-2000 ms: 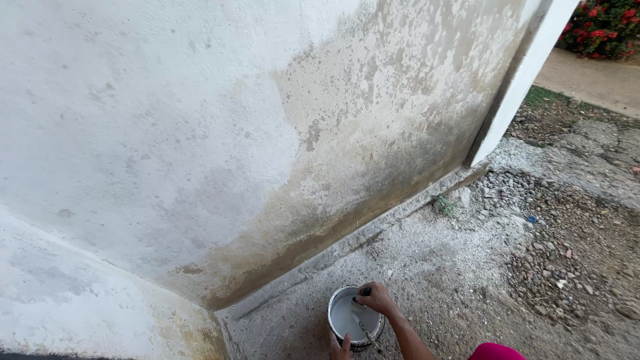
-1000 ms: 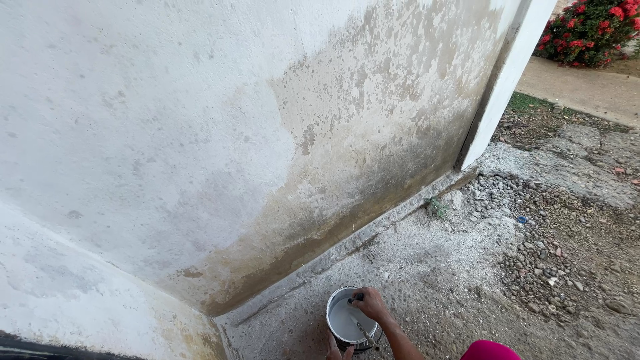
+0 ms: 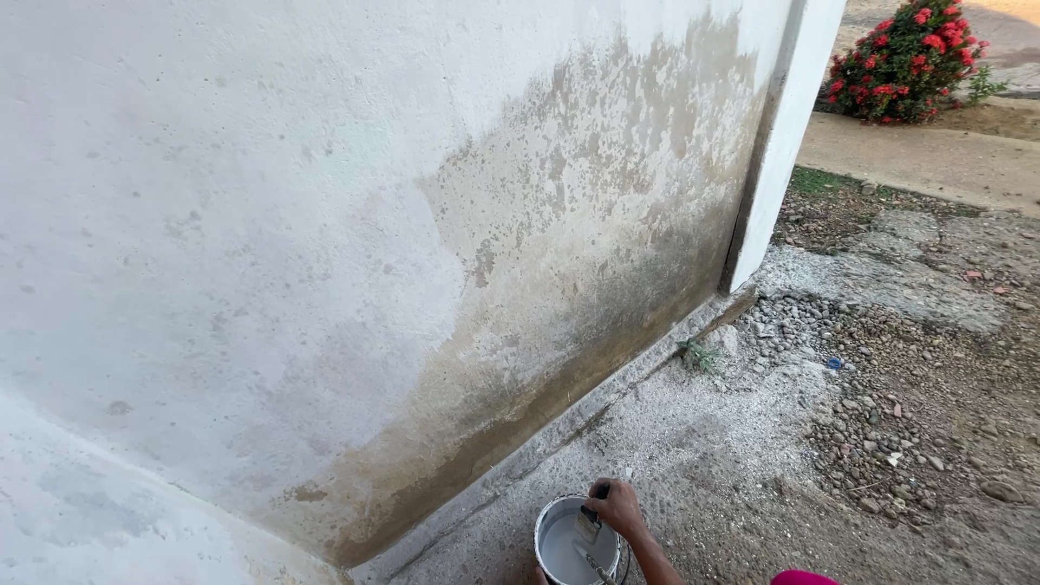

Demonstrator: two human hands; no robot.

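My right hand (image 3: 619,505) is closed around the dark handle of a paintbrush (image 3: 588,522), whose bristles hang inside a bucket (image 3: 539,532) at the bottom of the view. Whitish liquid paint (image 3: 561,549) fills part of that bucket. A second slim tool (image 3: 595,562), perhaps another brush, leans in the paint against the near rim. Of my left hand (image 3: 541,575) only a sliver shows at the bucket's left side, so its grip is hidden. Beyond the bucket stands a wall (image 3: 341,203), white on the upper left, with a bare brownish, stained patch (image 3: 569,268) lower right.
A low concrete ledge (image 3: 597,406) runs along the wall's foot to a white pillar (image 3: 780,154). Gravel (image 3: 869,439) and a small weed (image 3: 699,355) lie to the right. A red-flowered bush (image 3: 906,65) stands beyond a path (image 3: 910,158). Pink cloth (image 3: 800,578) shows at the bottom edge.
The view has shifted somewhat, bringing more of the bush into sight. My right hand stays at the bucket's rim with the brush; more of my left hand showed earlier.
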